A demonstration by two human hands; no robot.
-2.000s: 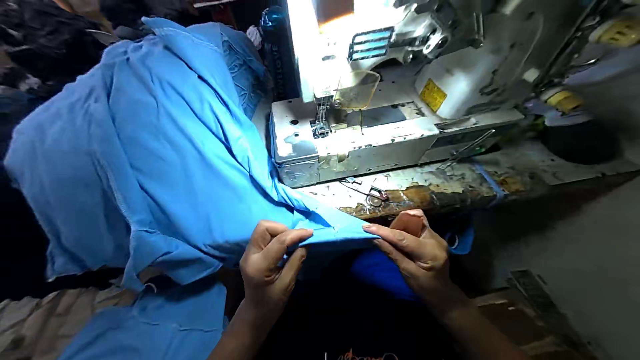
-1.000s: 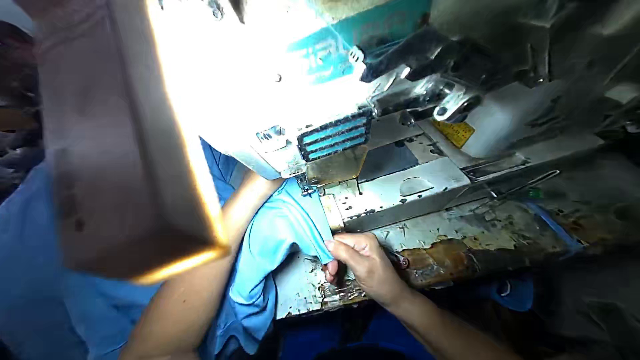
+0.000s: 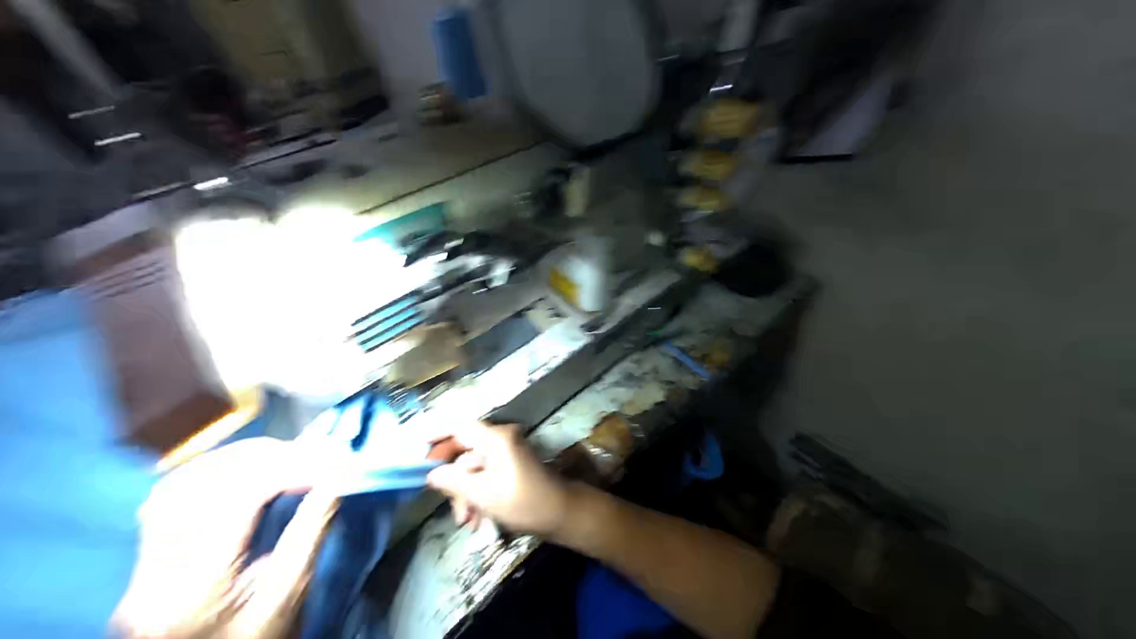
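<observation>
Blue fabric [image 3: 62, 461] spreads over the left side, and one edge of it runs between my hands in front of the sewing machine [image 3: 568, 355]. My right hand [image 3: 501, 475] pinches that edge with thumb and fingers. Overexposed and blurred, my left hand [image 3: 231, 524] lies on the fabric at lower left, its fingers around a fold. The presser foot area [image 3: 404, 399] is just beyond the cloth, and I cannot tell whether the cloth lies under the foot.
A glaring lamp with a brown box-shaped part [image 3: 151, 337] stands close at the left. The worn table edge [image 3: 621, 426] runs diagonally toward the right. Yellow thread spools or knobs [image 3: 710, 164] are behind the machine. A blue strip [image 3: 683, 359] lies on the table.
The view has swung and is blurred. My left hand, behind the lamp part one second ago, now shows in front near my right hand. My right hand still grips the fabric edge.
</observation>
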